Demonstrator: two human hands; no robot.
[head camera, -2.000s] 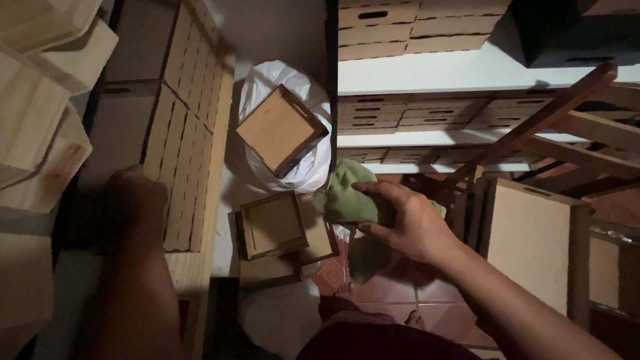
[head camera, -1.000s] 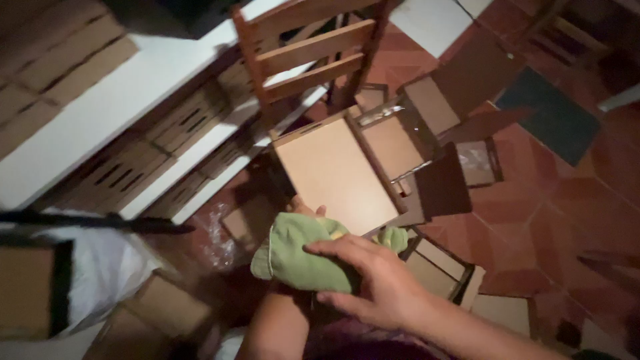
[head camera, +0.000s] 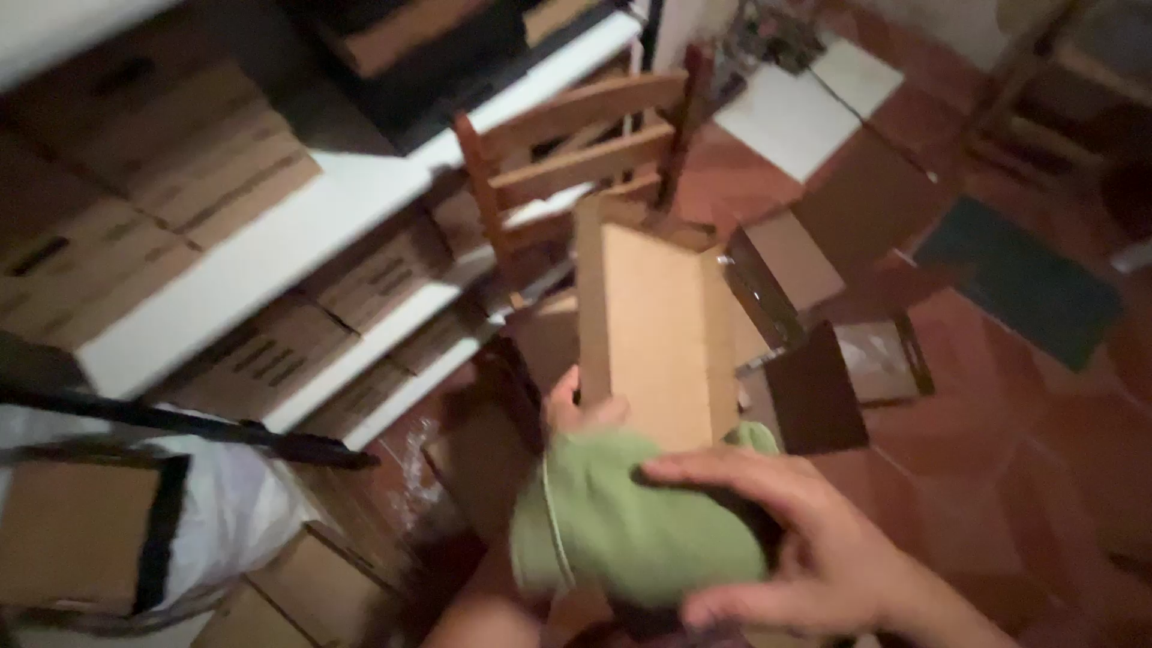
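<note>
My left hand (head camera: 580, 405) grips the near left edge of a shallow open wooden box (head camera: 661, 333), which is tilted in front of me. The forearm is partly hidden behind a bunched green cloth (head camera: 643, 522). My right hand (head camera: 801, 549) holds this cloth, its thumb and fingers around the right side. The cloth covers the near end of the box; whether it presses on the box I cannot tell. The picture is blurred by motion.
A wooden chair (head camera: 585, 135) stands behind the box. On the left, white shelves (head camera: 243, 243) hold stacked boxes (head camera: 153, 135). Several boxes and panels lie on the red tiled floor (head camera: 972, 468), near a dark green panel (head camera: 1021, 279). A white plastic bag (head camera: 234, 504) is at lower left.
The view has swung right from the shelves and stacked boxes. One second ago the box lay flatter by the chair; now my left hand holds it tilted. The green cloth stays in my right hand.
</note>
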